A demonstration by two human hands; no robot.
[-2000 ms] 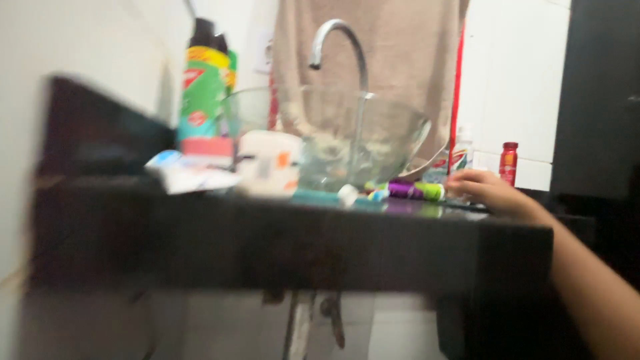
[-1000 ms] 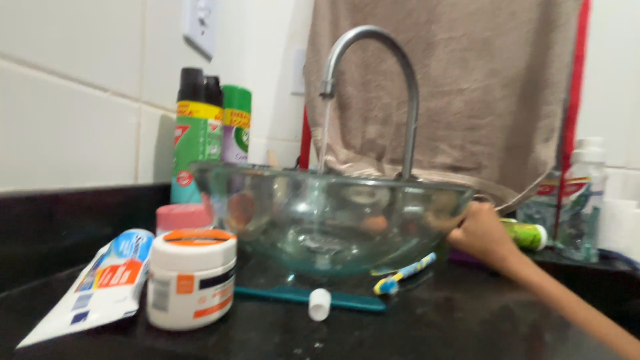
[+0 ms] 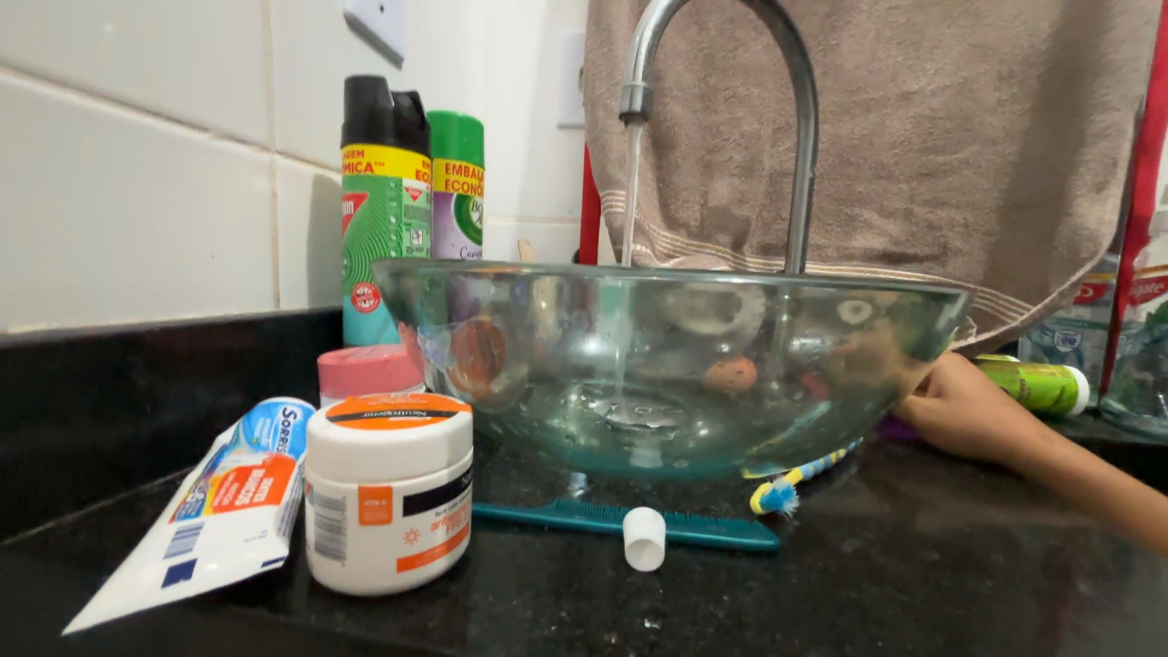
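My right hand (image 3: 967, 411) reaches in from the right, against or just beside the right side of a clear glass vessel sink (image 3: 675, 365). Its fingers are bent and partly hidden by the sink's wall, so whether they hold something cannot be told. Something purple shows just below the hand, and a green tube (image 3: 1031, 385) with a white end lies behind it. A toothbrush (image 3: 812, 470) with a blue and yellow head rests by the sink's base. Water runs from a curved metal faucet (image 3: 803, 137) into the sink. My left hand is out of view.
On the black stone counter (image 3: 867, 584) are a teal comb (image 3: 721, 531), a small white cap (image 3: 645, 538), a white cream jar (image 3: 390, 511), a toothpaste tube (image 3: 237, 502) and a pink-lidded jar (image 3: 370, 370). Aerosol cans (image 3: 386, 219) stand left; a brown towel (image 3: 912, 128) hangs behind; clear bottles (image 3: 1141, 365) stand right.
The view has come much closer to the sink. My right hand, earlier by the purple and green tube, is now at the sink's right side with its fingers bent.
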